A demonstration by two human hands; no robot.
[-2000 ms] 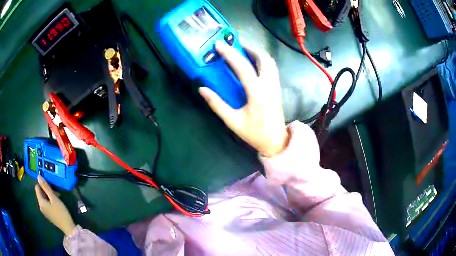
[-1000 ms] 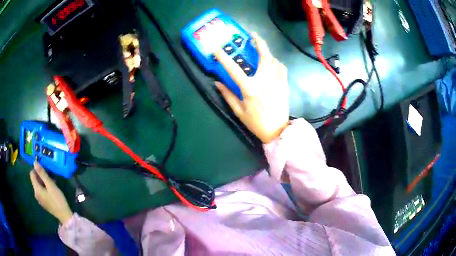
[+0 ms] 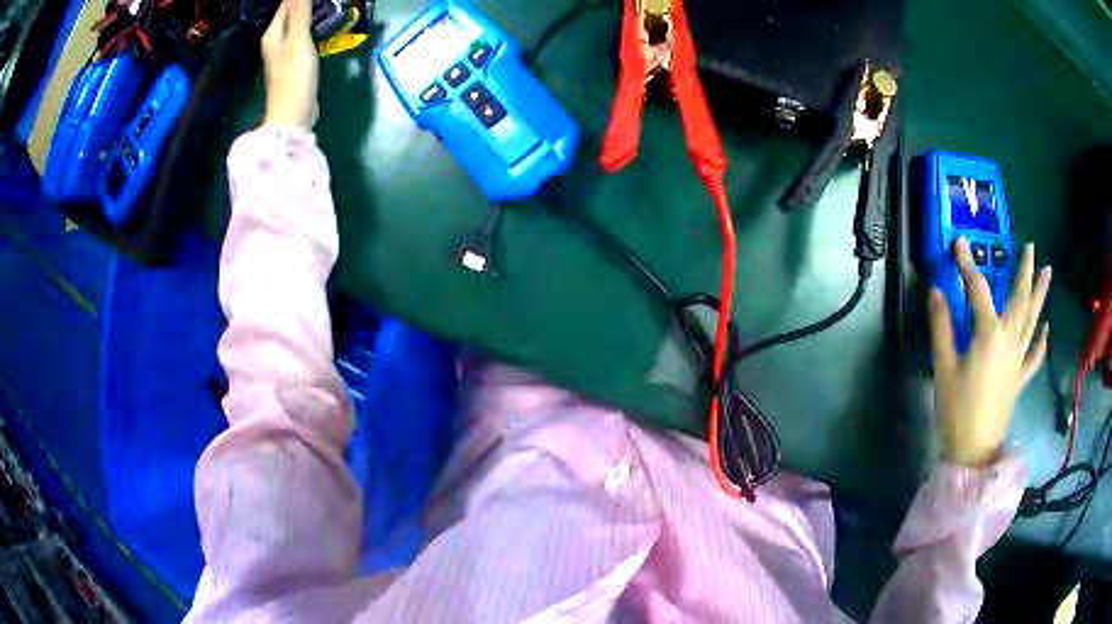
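Note:
A blue tester (image 3: 479,100) lies left of centre on the bench, its screen lit and no hand on it. A second blue tester (image 3: 969,226) lies at the right. My right hand (image 3: 985,354) has its fingers spread, with one fingertip on this tester near its keys. My left hand (image 3: 290,61) is at the top left beside a small yellow-and-black part (image 3: 342,37); its fingertips are partly cut off, so a grip cannot be told. A red clamp (image 3: 665,92) and a black clamp (image 3: 860,134) grip brass posts on the black box (image 3: 780,61).
A dark tray (image 3: 159,232) at the left holds blue testers and red-black leads. A blue bin (image 3: 146,402) stands below it. Looped leads (image 3: 744,445) hang at the bench's front edge. A loose cable plug (image 3: 473,260) lies below the left tester. More leads lie at the far right.
The view has turned left, so the bench things appear further right. My left hand has left the first tester and reached to the small yellow-and-black part. My right hand's fingers are more spread on its tester.

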